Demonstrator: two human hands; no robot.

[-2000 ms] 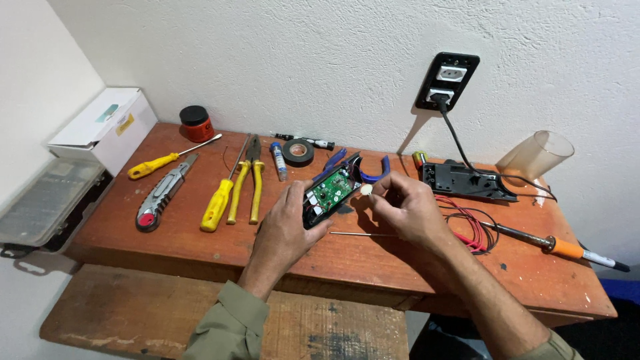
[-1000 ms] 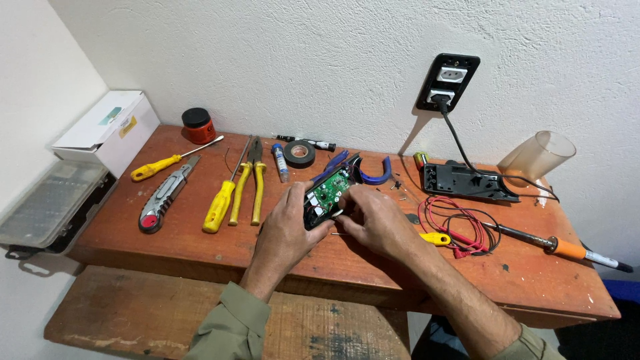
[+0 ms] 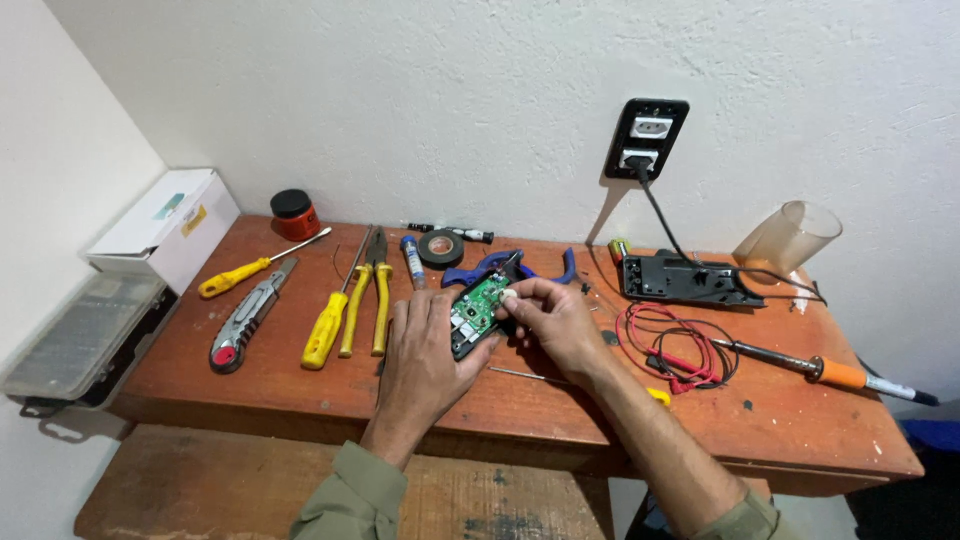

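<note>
My left hand [image 3: 435, 356] grips a black plastic housing half [image 3: 459, 351] that holds a green circuit board [image 3: 480, 304]. Between thumb and forefinger, my right hand [image 3: 551, 319] pinches a small round whitish part [image 3: 509, 295] at the board's right edge. Whether it touches the board I cannot tell. Behind the housing lie blue-handled pliers or a similar tool [image 3: 480, 268]. Below my right hand a thin metal shaft [image 3: 529, 373] lies on the wood, and a yellow handle [image 3: 660, 396] shows past my forearm.
Left of my hands lie a yellow screwdriver [image 3: 325, 330], combination pliers [image 3: 382, 307] and a utility knife [image 3: 244, 322]. Electrical tape [image 3: 441, 248] lies behind. On the right are a black housing half [image 3: 679, 279], red and black test leads [image 3: 675, 352] and a soldering iron [image 3: 836, 371].
Two seconds ago my right hand held the round part slightly away from the board; one second ago its fingers covered the board's edge. Now the part shows there again. My left hand keeps its hold.
</note>
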